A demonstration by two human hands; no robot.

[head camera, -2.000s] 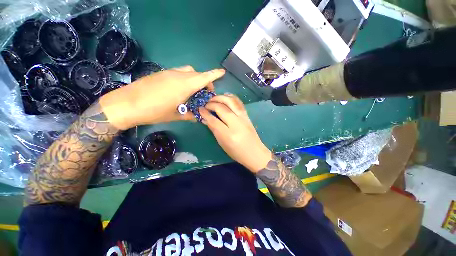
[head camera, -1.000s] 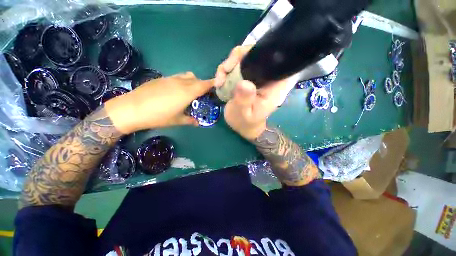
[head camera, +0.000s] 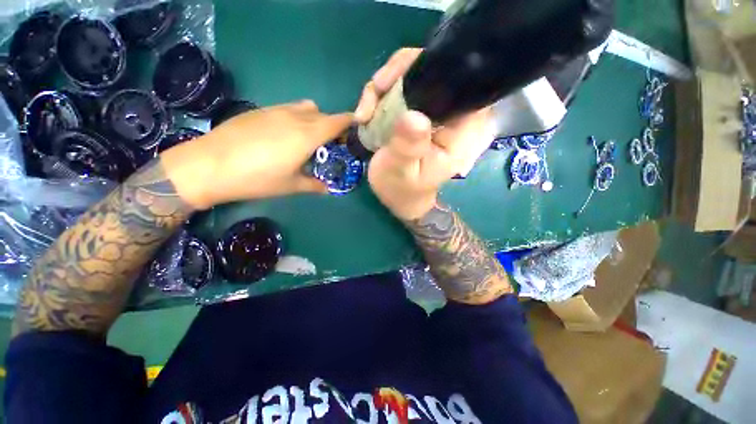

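My left hand (head camera: 257, 153) holds a small round unit with a blue circuit board (head camera: 338, 168) by its left and upper side, above the green bench mat. My right hand (head camera: 427, 157) is wrapped around the beige grip of the black electric screwdriver (head camera: 501, 62), which slants down to the left. The screwdriver's tip end is at the upper right rim of the unit. The bit and any screw are hidden or too small to tell.
Black round housings (head camera: 91, 51) are piled in a clear plastic bag at left; one housing (head camera: 250, 248) lies nearer me. The screw feeder (head camera: 530, 112) is partly hidden behind the screwdriver. Circuit boards (head camera: 605, 175) lie at right. Cardboard boxes (head camera: 601, 356) stand below the bench edge.
My right hand has left the unit and taken hold of the screwdriver, which has swung left from above the feeder to the unit. My left hand still holds the unit.
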